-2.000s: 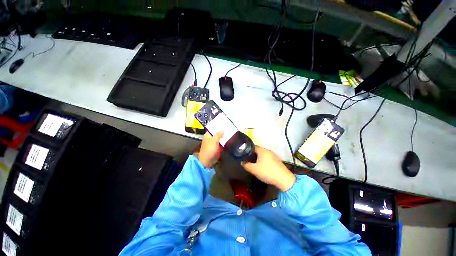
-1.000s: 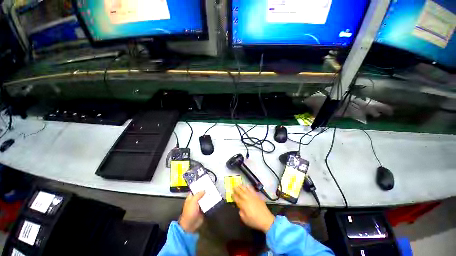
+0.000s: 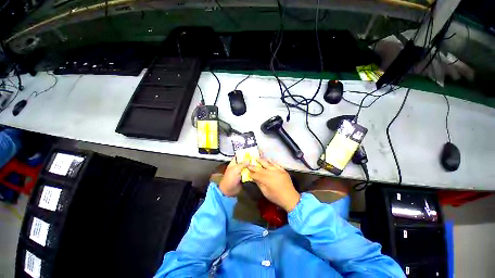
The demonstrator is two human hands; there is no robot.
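Note:
A phone with a speckled top end is held at the bench's front edge. My left hand grips its lower left side. A yellow card lies over the phone's lower part, and my right hand is on the card and phone, pressing or holding it; the fingers partly hide both. A black barcode scanner lies on the bench just right of the phone.
Cabled phones with yellow cards lie left and right. An empty slotted tray is at back left. Mice and loose cables lie behind. Trays of white-labelled phones stand at left, another tray at right.
The scanner left my right hand earlier and lies on the bench. The yellow card has moved from the bench onto the phone, with both hands now together. The view has tilted down since one second ago.

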